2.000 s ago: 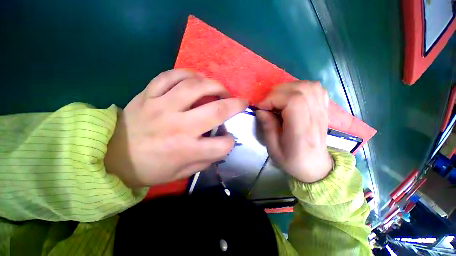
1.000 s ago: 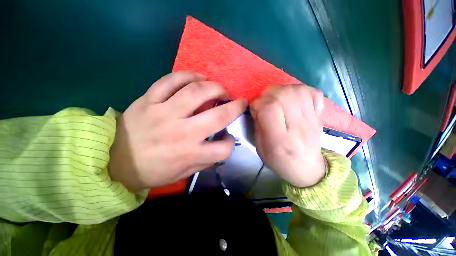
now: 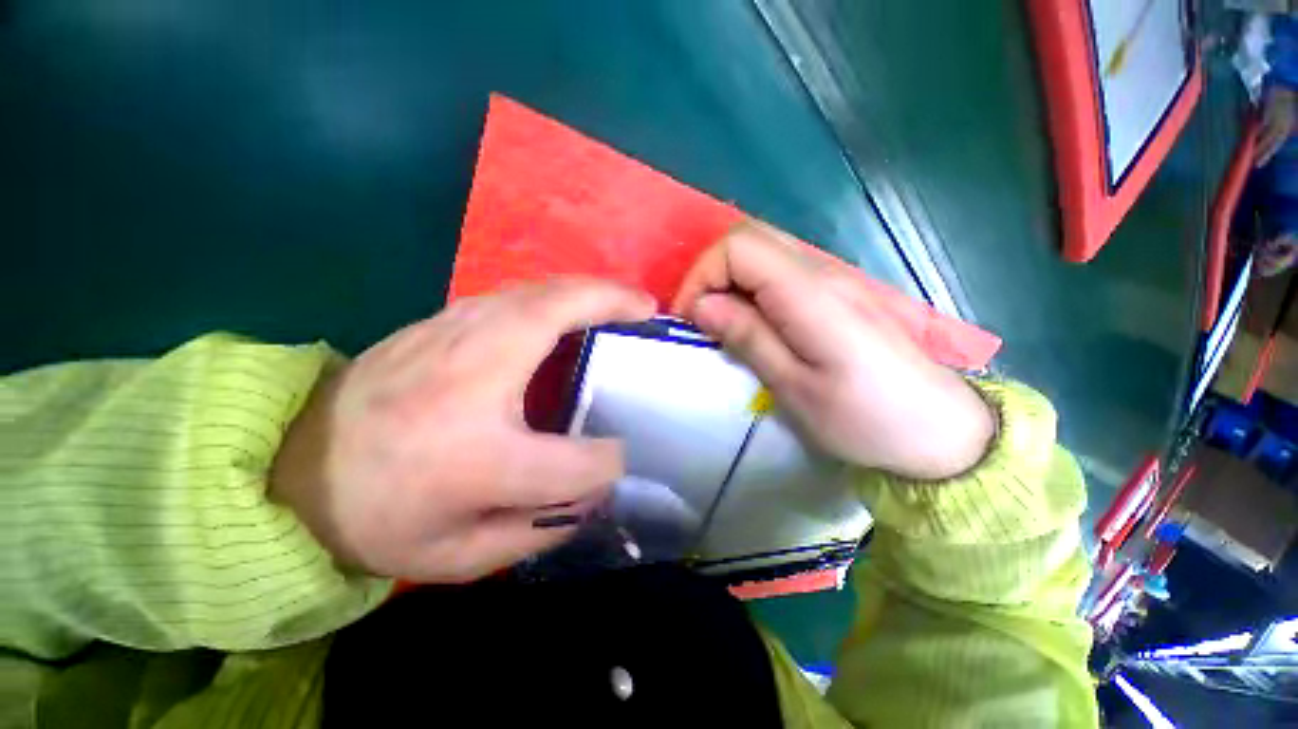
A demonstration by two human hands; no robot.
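A display panel (image 3: pixel 669 413) with a pale glossy face and dark border lies on a red foam tray (image 3: pixel 570 214). A thin dark cable (image 3: pixel 732 470) crosses its face to a yellow tape tab (image 3: pixel 762 402). My left hand (image 3: pixel 441 427) lies over the panel's left corner, index fingertip at the top edge. Small black strips (image 3: pixel 554 521) are stuck on a lower finger. My right hand (image 3: pixel 840 356) has its thumb and curled index finger together at the panel's top edge; whether a strip is between them is hidden.
The tray lies on a dark-green glossy surface (image 3: pixel 214 171) beside a metal rail (image 3: pixel 868 185). Another panel (image 3: pixel 1139 86) in a red tray (image 3: pixel 1079 185) lies at the upper right. A person's hand (image 3: pixel 1274 128) shows at the right edge, with blue objects and a cardboard box (image 3: pixel 1227 520) below.
The view has shifted, with the tray lower and further left. My left fingers have spread, uncovering the panel's corner. My right hand has turned, and the yellow tape now shows.
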